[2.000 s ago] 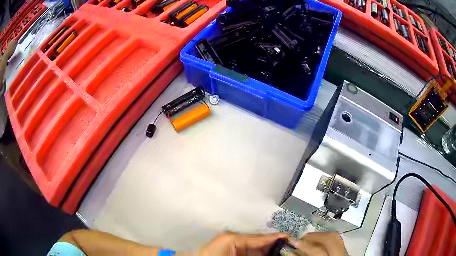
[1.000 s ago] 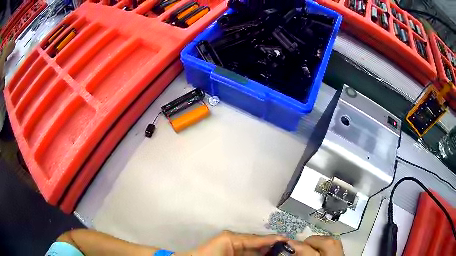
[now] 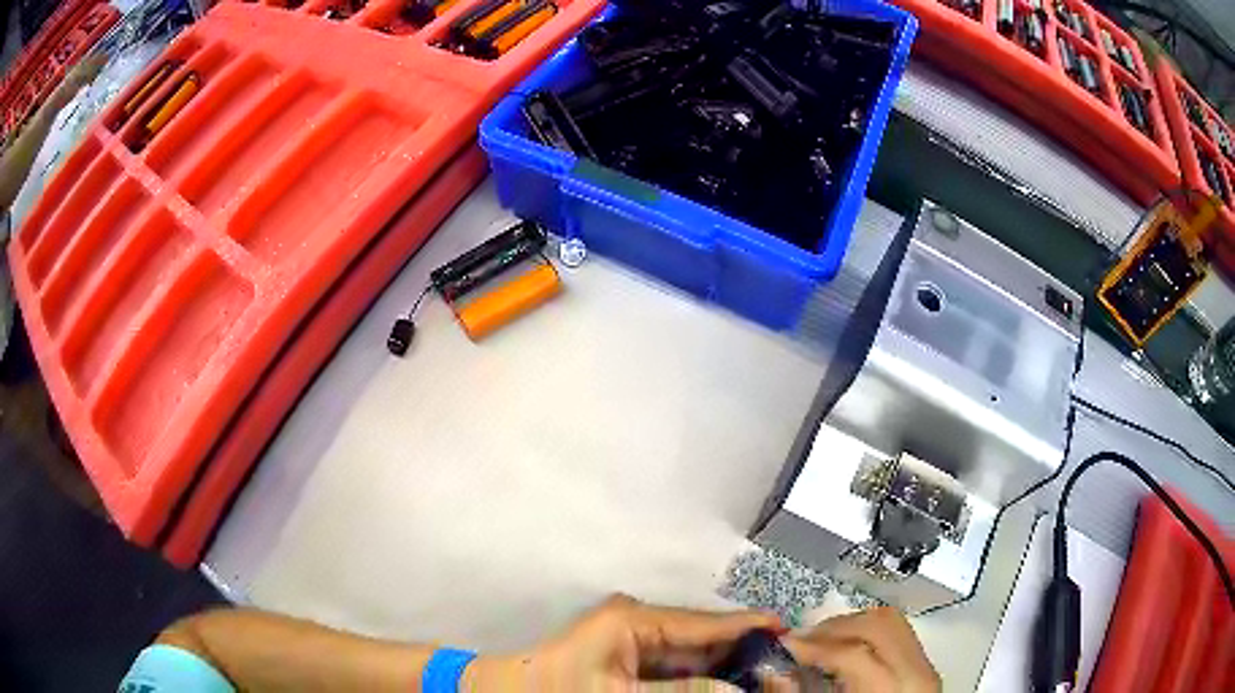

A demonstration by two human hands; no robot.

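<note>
My left hand (image 3: 603,653) and my right hand (image 3: 867,655) are at the bottom edge, partly cut off. Between them they hold a small dark rounded part (image 3: 761,658); its lower end is out of the picture and I cannot tell what it is. On the white work sheet (image 3: 474,474) lie a black housing half (image 3: 490,257) with a small black wired end part (image 3: 401,336), an orange part (image 3: 509,299) against it, and a small clear disc (image 3: 573,253). Tiny screws (image 3: 775,585) are heaped before the silver screw feeder (image 3: 964,366).
A blue bin (image 3: 650,224) full of black shells stands at the back. Stacked red trays (image 3: 257,176) are on the left, another red tray (image 3: 1070,81) at the back right. A corded black tool (image 3: 1060,630) lies right of the feeder. An orange-framed device (image 3: 1151,282) is behind it.
The view has shifted slightly. Both hands stay together at the bottom edge, and the dark part between them has turned a little. The parts on the sheet lie as before.
</note>
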